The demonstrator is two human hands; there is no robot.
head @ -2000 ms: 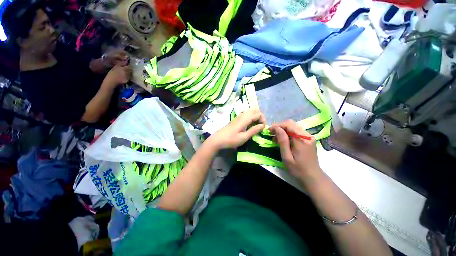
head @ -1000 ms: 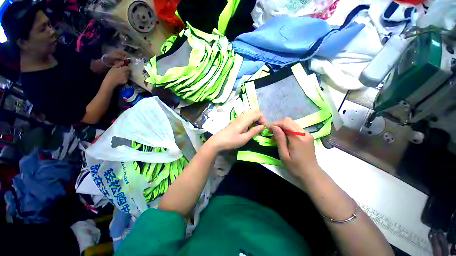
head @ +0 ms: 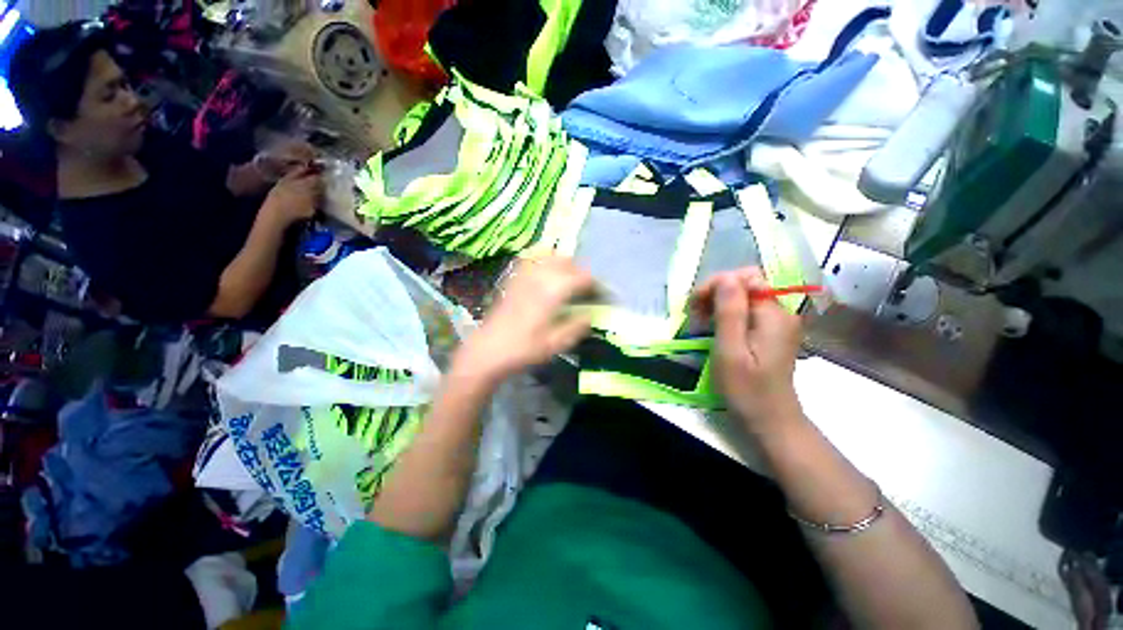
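A grey panel (head: 631,261) with neon yellow-green binding and a black top edge lies in front of me on the white table. A second grey section shows at its right. My left hand (head: 532,318) is at the panel's left lower side, fingers bent and blurred, on the neon edge; its fingertips are hard to make out. My right hand (head: 751,332) holds a slim red tool (head: 783,292) between thumb and fingers at the panel's lower right, the red end pointing right. A neon band with black fabric (head: 647,383) lies below both hands.
A stack of neon-trimmed panels (head: 474,185) stands upper left of the work. Light-blue fabric (head: 690,99) lies behind. A green and white sewing machine (head: 985,166) is at right. A white plastic bag (head: 323,357) hangs at left, and another person (head: 148,203) sits beyond.
The panel's near layers have shifted and spread, showing grey on both sides of a neon strip. My left hand has moved left, away from the right; my right hand has moved slightly right and up.
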